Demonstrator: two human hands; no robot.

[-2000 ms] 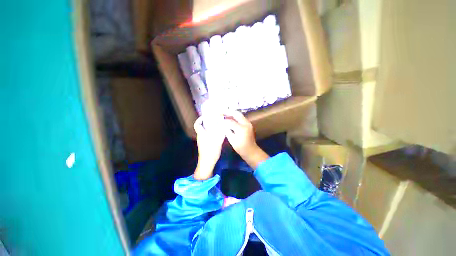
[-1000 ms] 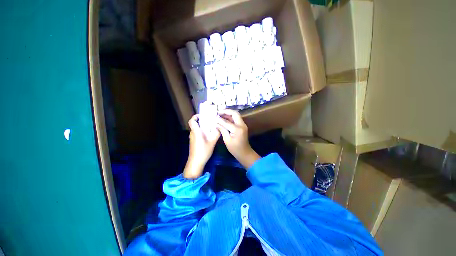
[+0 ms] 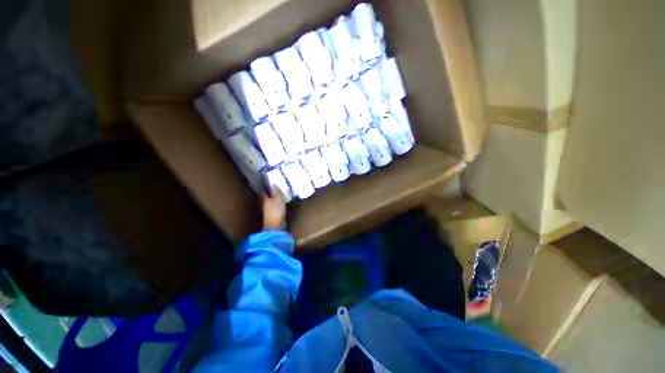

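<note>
White wrapped cylindrical units (image 3: 313, 120) lie in close rows inside an open brown carton (image 3: 379, 191). My left hand (image 3: 275, 210) reaches into the carton's near left corner. Its fingers are on the near end of a white unit (image 3: 278, 182) at the left end of the nearest row; the hand partly hides that end. My right hand is not in view. Glare washes out the print on most units.
Closed tan cartons (image 3: 503, 156) stand at the right of the open carton. A small carton (image 3: 485, 269) with dark, clear-wrapped contents is at the lower right. A blue plastic stool or crate (image 3: 131, 346) is low at the left. A dark container (image 3: 87, 226) lies beside the carton.
My hands held a unit together at the carton's near edge; now my left hand is inside the corner and my right hand has left the view. The view has shifted and the green bench is gone.
</note>
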